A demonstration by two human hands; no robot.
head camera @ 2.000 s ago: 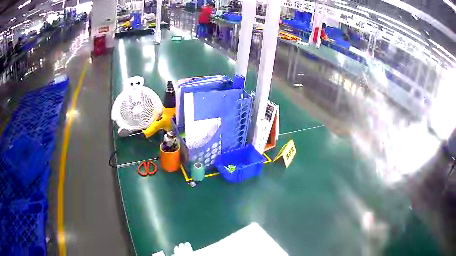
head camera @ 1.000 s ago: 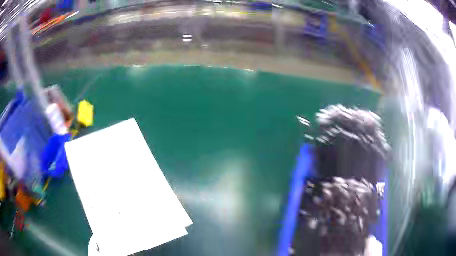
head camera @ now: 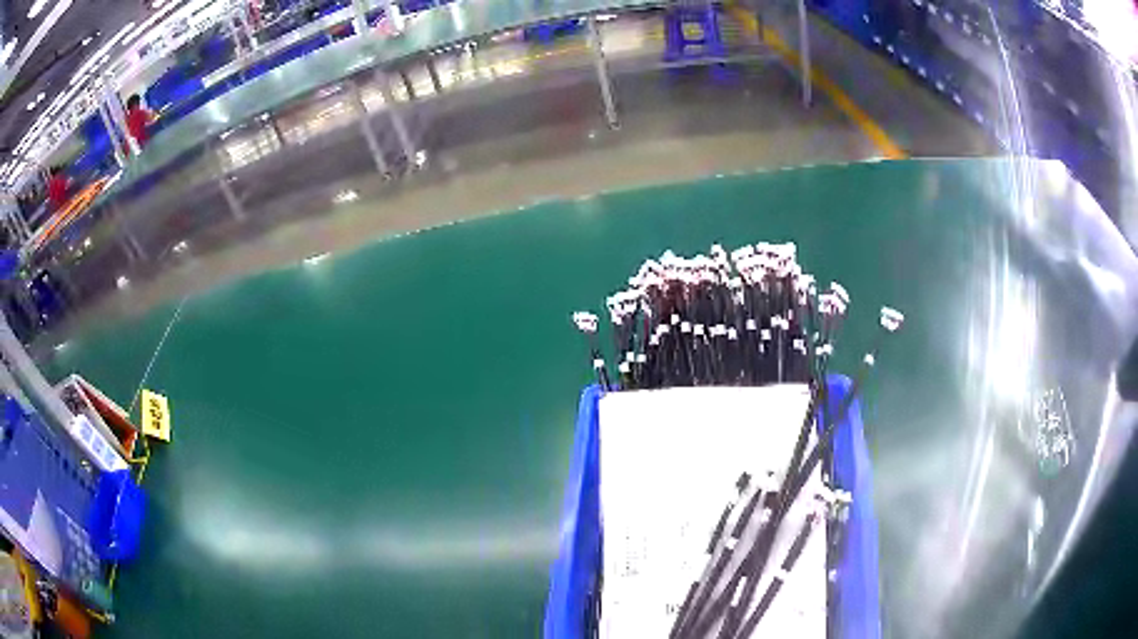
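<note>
A blue plastic bin (head camera: 570, 524) stands on the green mat right of centre, cut off by the bottom edge. Black wire bundles (head camera: 718, 312) with white tips stick out past its far end. A white printed sheet (head camera: 649, 499) lies over the bin between its side walls. Several loose black wires (head camera: 749, 562) with white tips lie slanting across the sheet and over the right wall. My left hand and my right hand are not in view.
At the left edge are a blue file holder (head camera: 38, 468), a small blue parts bin (head camera: 119, 514) and a small yellow sign (head camera: 155, 416). Clear plastic wrap (head camera: 1055, 424) seems to lie right of the bin. Benches and an aisle are beyond the mat.
The view has swung right from the fan and file holder to the bin. A white sheet, earlier over the mat, now shows on the bin, with loose wires across it.
</note>
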